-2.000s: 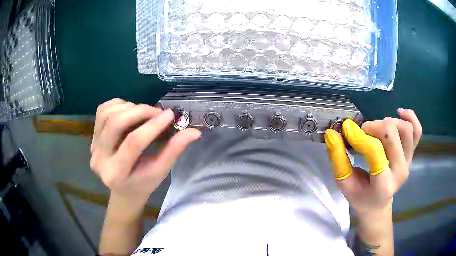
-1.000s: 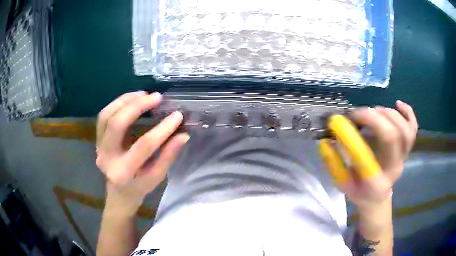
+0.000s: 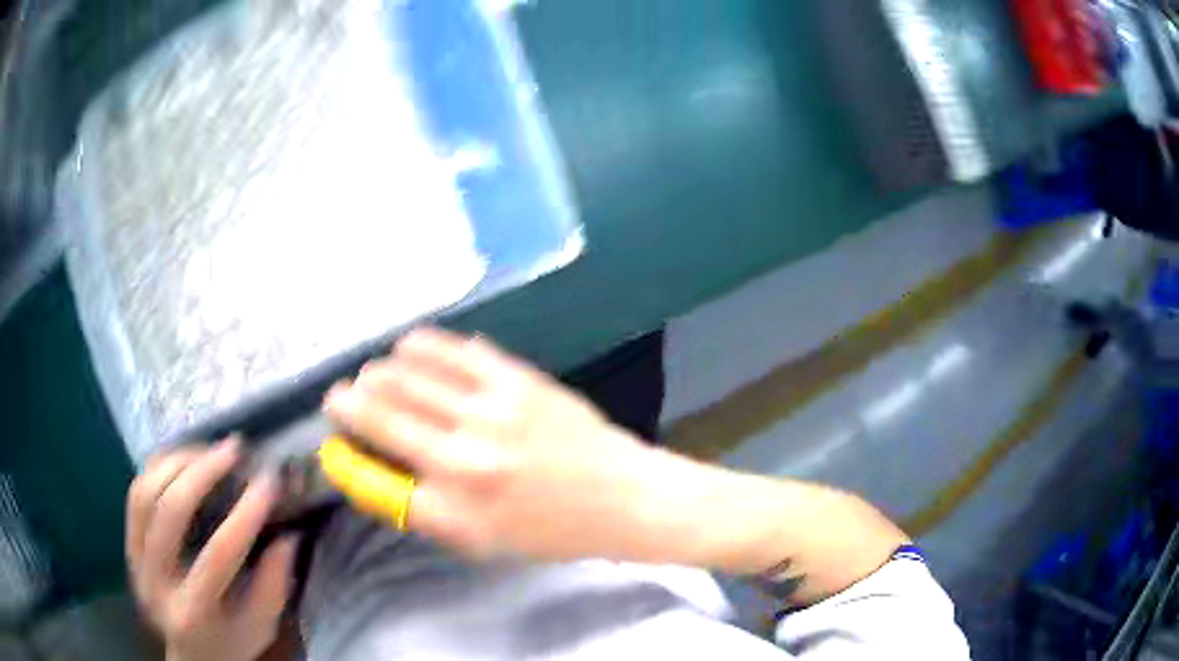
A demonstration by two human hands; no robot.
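The picture is strongly blurred. A grey fixture strip point(image 3: 300, 475) shows in a short piece between my hands, at the near edge of the bench by my lap. My left hand point(image 3: 213, 549) is at the lower left, its fingers bent around the strip. My right hand point(image 3: 472, 446), with yellow finger cots, reaches across from the right and lies over the strip; it hides much of it, and its grip cannot be made out. The clear blister tray point(image 3: 278, 194) lies just beyond both hands, its pockets smeared.
A blue board point(image 3: 472, 142) lies at the tray's right side. A grey and white stack point(image 3: 937, 91) stands at the upper right, with a red object point(image 3: 1063, 39) beyond it. Grey floor with yellow lines point(image 3: 828, 362) lies to the right of the bench edge.
The view has swung to the right and tilted, so tray and hands now show at the left. My right hand has come closer to my left hand, over the strip.
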